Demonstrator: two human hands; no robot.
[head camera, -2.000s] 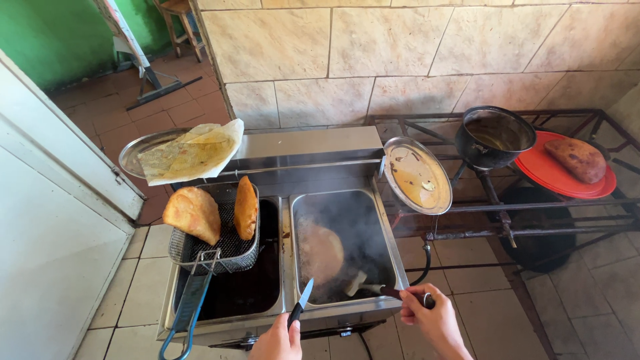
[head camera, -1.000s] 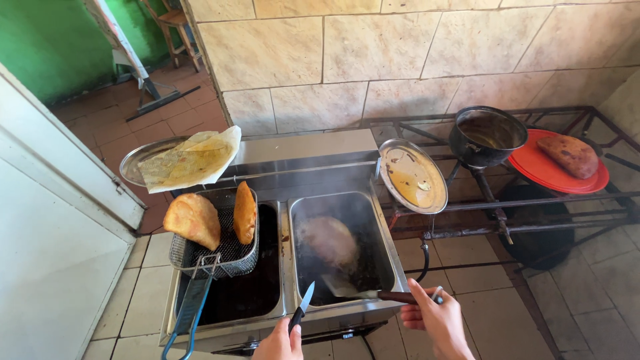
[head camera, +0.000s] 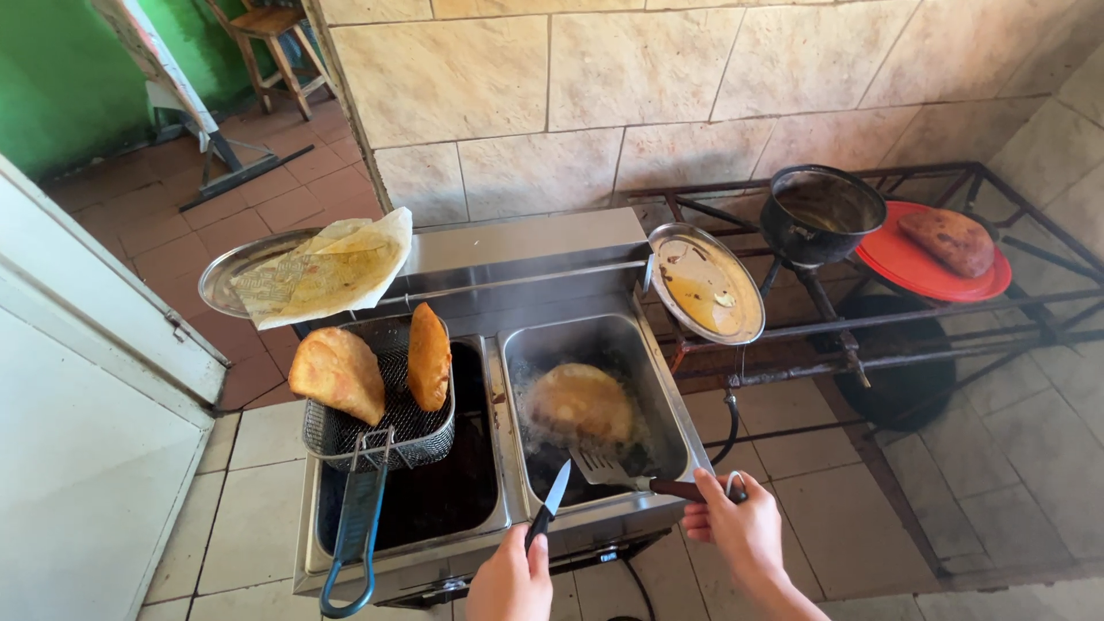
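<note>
My left hand grips a small knife with a black handle, its blade pointing up near the front rim of the right fryer tank. My right hand holds a slotted metal spatula by its dark handle, the head low in the right tank. Just behind the spatula, a half-moon turnover lies in bubbling, steaming oil. Two fried turnovers, one broad and one on edge, rest in a wire fry basket above the left tank.
A metal plate with greasy paper sits behind the basket. Right of the fryer are an oily metal plate, a black pot and a red plate bearing another turnover on a metal stove frame. A white door stands left.
The spatula head has moved left, close to the front edge of the turnover in the oil. The turnover shows more clearly through the steam. Both hands keep their tools.
</note>
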